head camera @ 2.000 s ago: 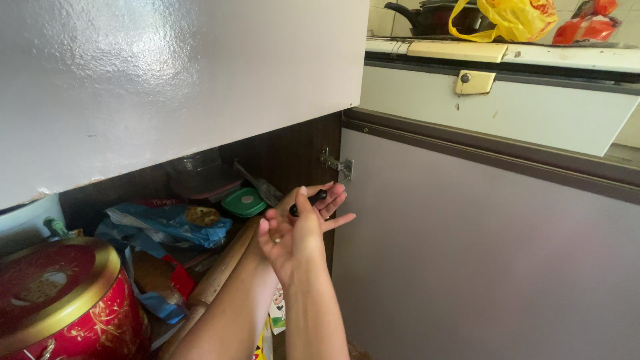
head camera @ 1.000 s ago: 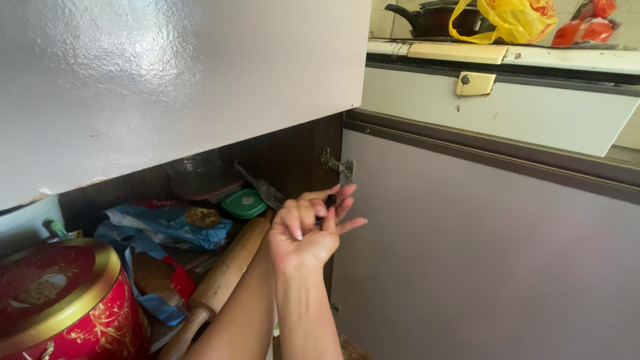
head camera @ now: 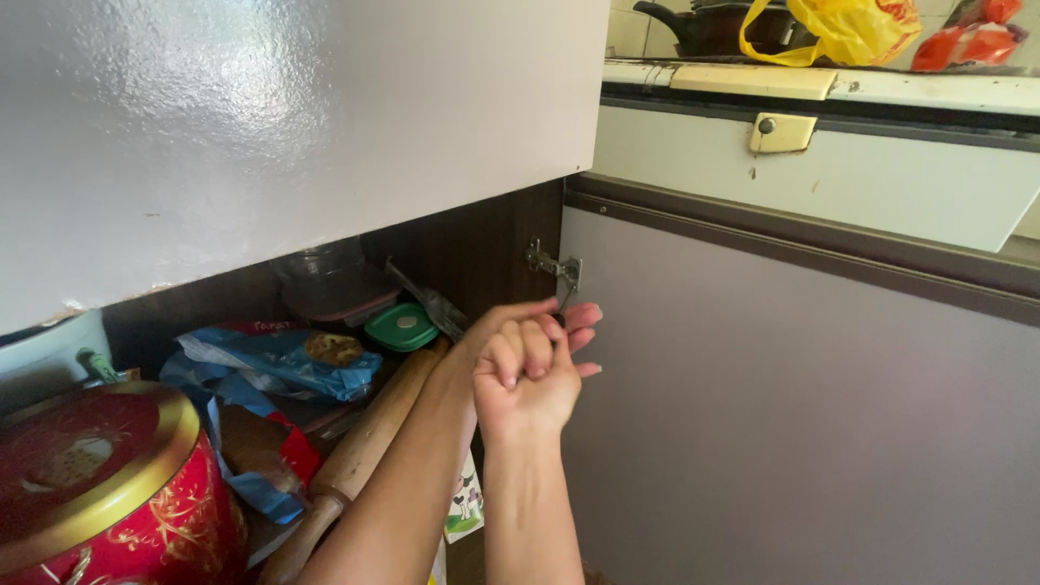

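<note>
A screwdriver [head camera: 559, 319] with a dark handle points up, its thin shaft reaching the plate of a metal cabinet hinge [head camera: 554, 263]. My right hand [head camera: 526, 374] is in front, palm toward me, with curled fingers at the handle. Behind it, my left hand [head camera: 578, 325] is partly hidden; its fingers spread on both sides of the handle, and its grip is unclear. The hinge joins the dark cabinet side wall [head camera: 479, 236] to the open grey door [head camera: 780, 406].
Below the grey upper panel [head camera: 325, 122] are a wooden rolling pin [head camera: 374, 431], a red and gold tin [head camera: 154, 520], blue packets [head camera: 244, 349], a green-lidded container [head camera: 402, 327] and a clear container [head camera: 325, 276]. A yellow bag [head camera: 861, 32] and dark pan [head camera: 715, 28] rest on the stove at right.
My right hand's fingers, spread two seconds ago, are now curled in at the screwdriver handle. Both hands stay just below the hinge.
</note>
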